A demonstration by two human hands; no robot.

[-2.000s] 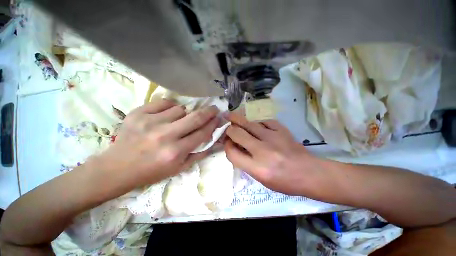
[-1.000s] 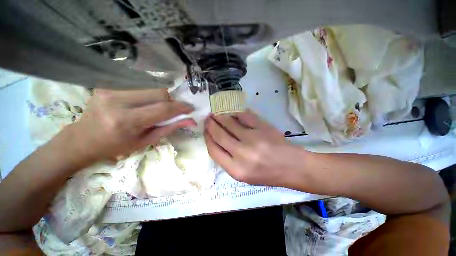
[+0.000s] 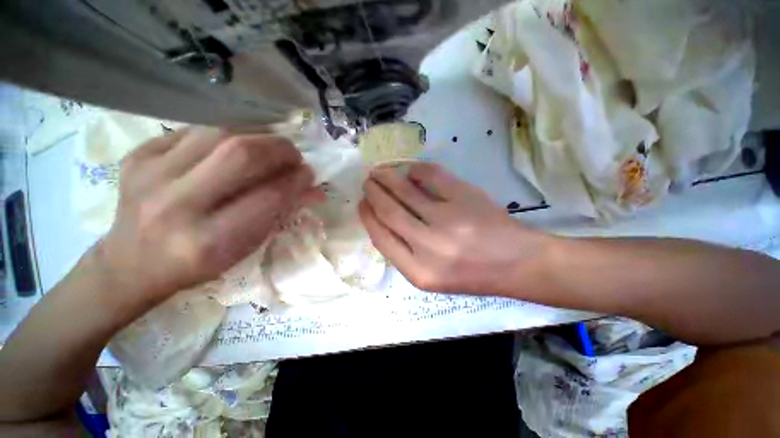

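Note:
The cream flower-printed garment piece [image 3: 299, 261] lies bunched in front of the needle and hangs over the table's front edge at the left. My left hand [image 3: 209, 201] is over it, left of the needle, fingers curled with the fingertips together; what they pinch is hidden. My right hand [image 3: 428, 227] is just below the ribbed cream tension knob [image 3: 392, 142], with bent fingers against the cloth by the needle; its grip cannot be made out. The presser foot [image 3: 339, 127] shows partly, left of the knob, with pale cloth near it.
The grey machine head [image 3: 171, 51] blocks the top left. A crumpled cream cloth bundle [image 3: 590, 128] lies right of the needle. A black round knob [image 3: 771, 158] is at the far right. Printed cloth [image 3: 599, 385] and a blue rim [image 3: 585, 339] show below the table edge.
My left hand has curled its fingers and come away from the needle towards the left. My right hand stays beside the tension knob. The camera view has shifted.

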